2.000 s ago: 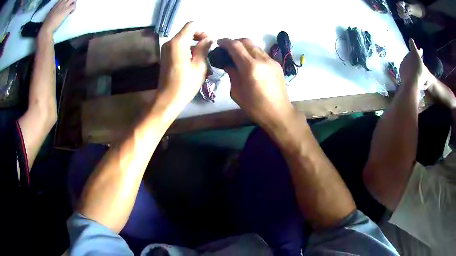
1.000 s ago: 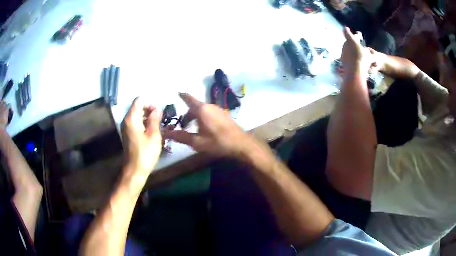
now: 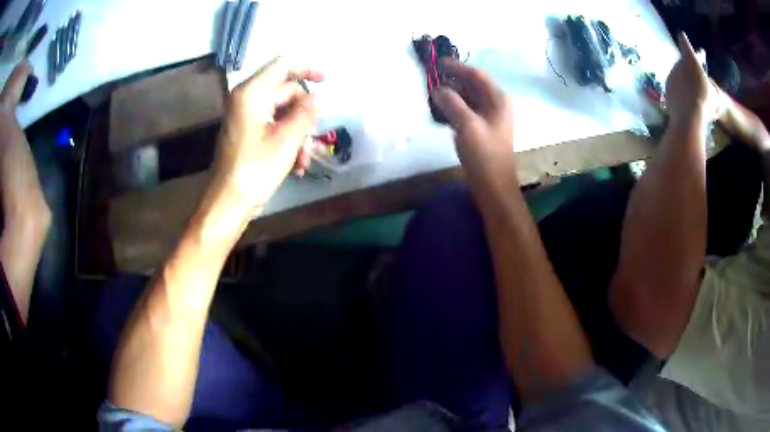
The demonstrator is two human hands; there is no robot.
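Note:
My right hand [image 3: 483,114] has its thumb and fingers around the lower part of a black coiled cable [image 3: 432,57] with a thin red wire along it, at the table. My left hand [image 3: 268,135] is raised over the table's near edge with its fingers curled; whether it holds anything is unclear. Just right of its lower fingers lies a small bunch of red, black and yellowish parts [image 3: 339,143], partly hidden by the hand.
Grey sticks [image 3: 236,34] lie beyond my left hand, more [image 3: 64,46] at far left. A brown cardboard box [image 3: 165,101] stands left by the table edge [image 3: 574,156]. Dark cable hanks [image 3: 588,52] lie at right. A neighbour's arms [image 3: 667,211] are at right, another person's arm [image 3: 21,202] at left.
The view has shifted. My right hand has moved away from my left hand and the small parts, onto the black coiled cable. The cable's yellow plug no longer shows.

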